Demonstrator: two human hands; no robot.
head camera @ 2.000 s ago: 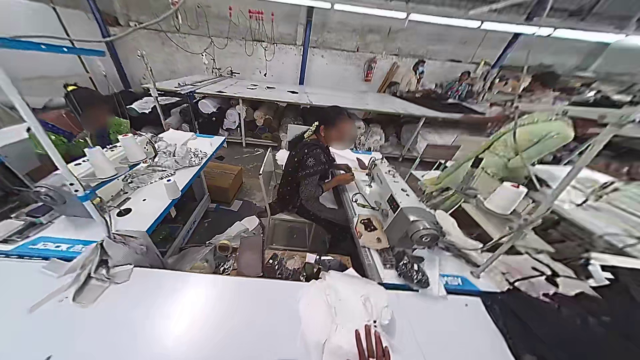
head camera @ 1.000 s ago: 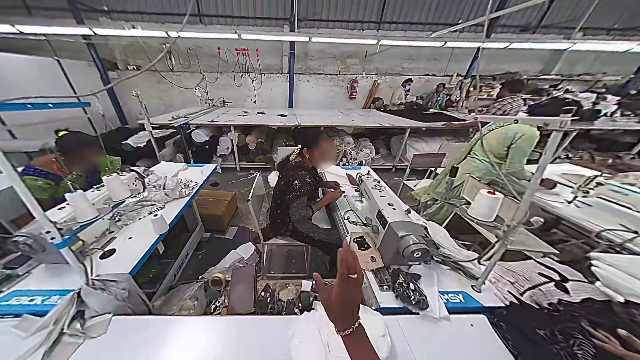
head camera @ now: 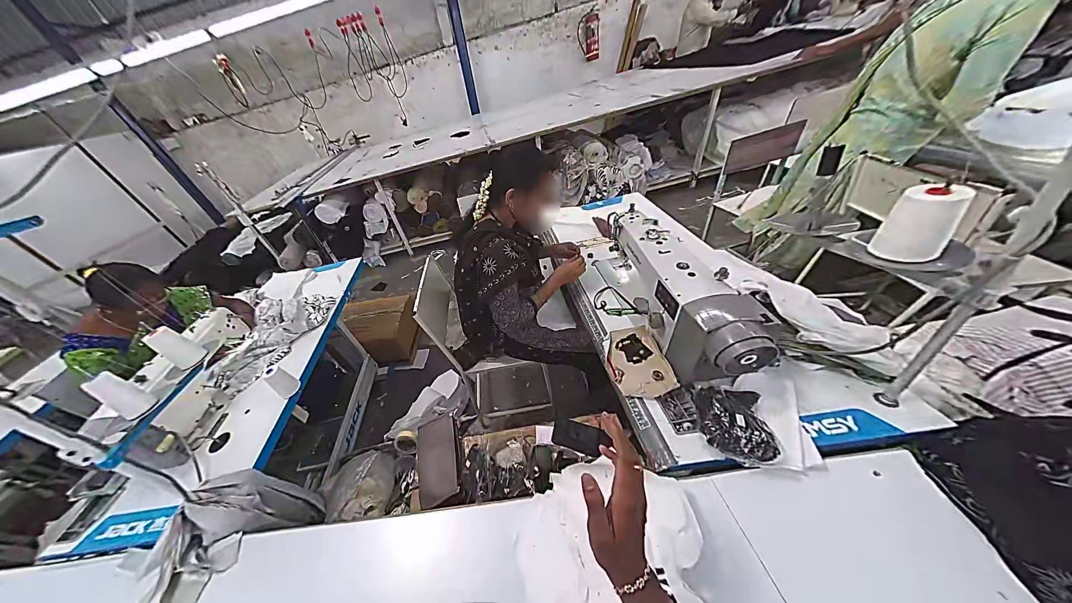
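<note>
My right hand (head camera: 618,511), with a bracelet at the wrist, is raised at the bottom centre, its fingers extended and thumb apart. It holds nothing. Behind and below it, white fabric (head camera: 548,536) lies on the white table (head camera: 402,548); whether the hand touches the fabric is not clear. Beyond the table edge stands an industrial sewing machine (head camera: 682,285), with a clear plastic bag of dark items (head camera: 737,423) near its handwheel end. My left hand is not in view.
A person (head camera: 511,276) sits at that machine; another person (head camera: 126,310) works at the left. Grey cloth (head camera: 243,511) hangs over the left machine table's corner. A box of dark items (head camera: 502,461) stands beyond the table edge. A thread cone (head camera: 921,222) and dark fabric (head camera: 1005,494) are at right.
My right hand was low over the white fabric two seconds ago, then appeared raised with its palm area above the table edge. The view has tilted and shifted. The seated person's hands are now nearer together.
</note>
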